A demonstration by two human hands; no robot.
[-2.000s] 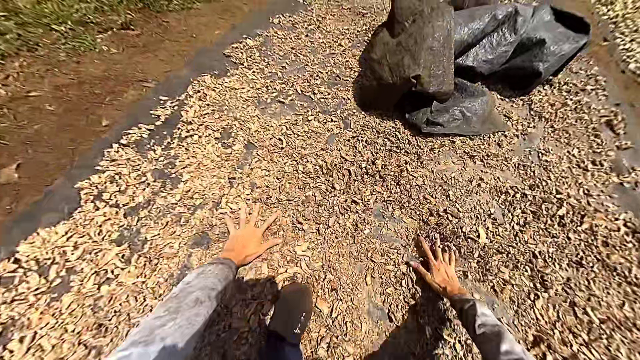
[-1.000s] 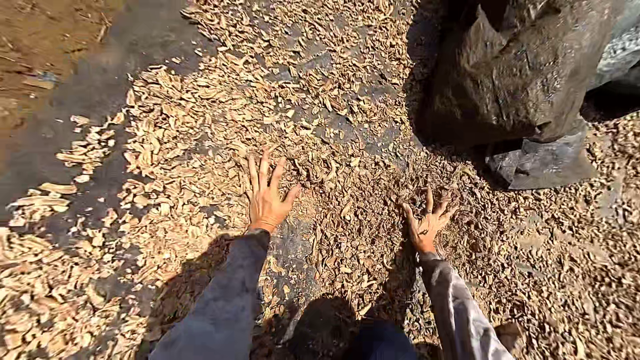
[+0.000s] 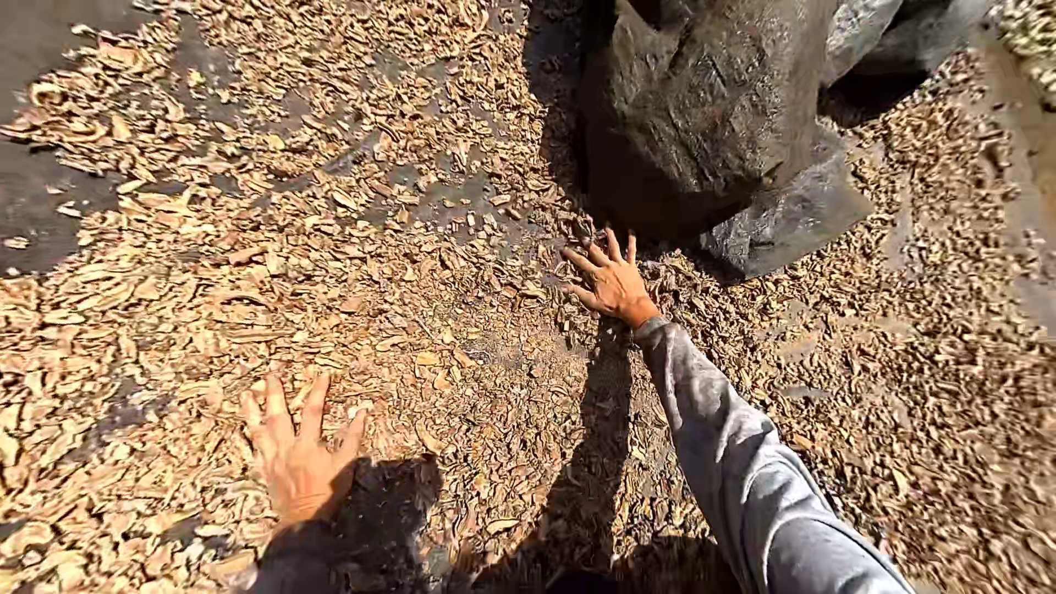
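Observation:
Dried, curled plant slices [image 3: 272,322] lie spread in a thin layer over a dark plastic sheet [image 3: 49,198]. At the lower left my left hand [image 3: 301,462] is over the slices with its fingers spread; it holds nothing. My right hand [image 3: 610,280], fingers also apart and holding nothing, is farther forward among darker pieces, just below a filled dark sack [image 3: 709,107]. Whether either palm presses on the slices cannot be told.
A loose black plastic flap [image 3: 792,214] lies at the sack's base, with more plastic [image 3: 932,33] behind it. Along the right edge runs a bare strip [image 3: 1031,157], with paler pieces beyond it. My shadow falls across the slices at the bottom.
My right hand has moved forward, close to the sack, while my left hand is now lower and farther left in view. The view has come closer to the sack since the earliest frame.

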